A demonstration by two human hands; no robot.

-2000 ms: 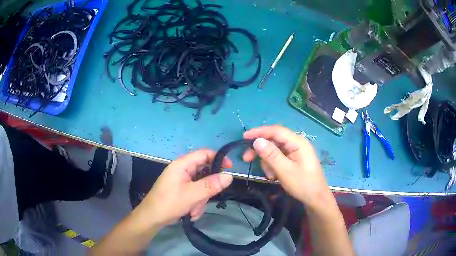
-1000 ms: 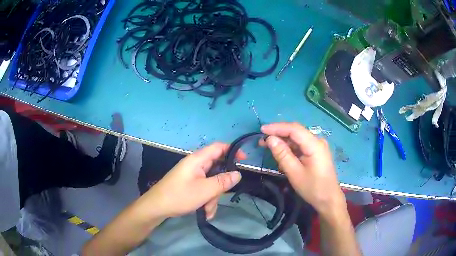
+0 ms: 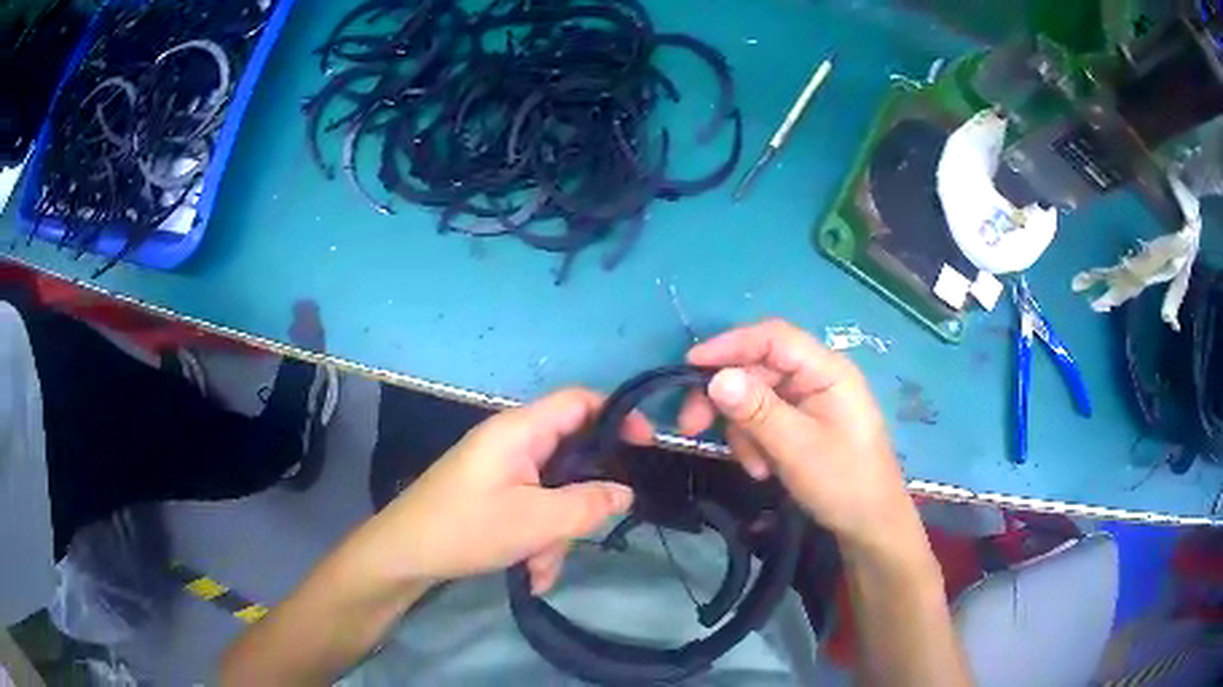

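Observation:
A black padded headband (image 3: 610, 655) hangs in a large curve over my lap, below both hands. My left hand (image 3: 516, 490) is bare and grips the upper left part of the black arc. My right hand (image 3: 791, 416) pinches the arc's upper end between thumb and fingers. A thin headphone wire (image 3: 679, 570) crosses the opening of the band, and a fine strand shows above my right fingertips. A slimmer dark arc (image 3: 731, 570) shows inside the band's curve. The parts under my fingers are hidden.
A strip pile (image 3: 523, 128) lies at the back centre and a blue parts tray (image 3: 201, 201) at the left. A pen-shaped tool (image 3: 787, 128), green press base (image 3: 838, 242) and blue side cutters (image 3: 1023, 376) lie right. A person's dark-clothed leg (image 3: 175, 403) is at the left.
The view has shifted slightly. Both hands still hold the band; the left hand's fingers have moved a little along the arc, and the wire within the band has changed its line.

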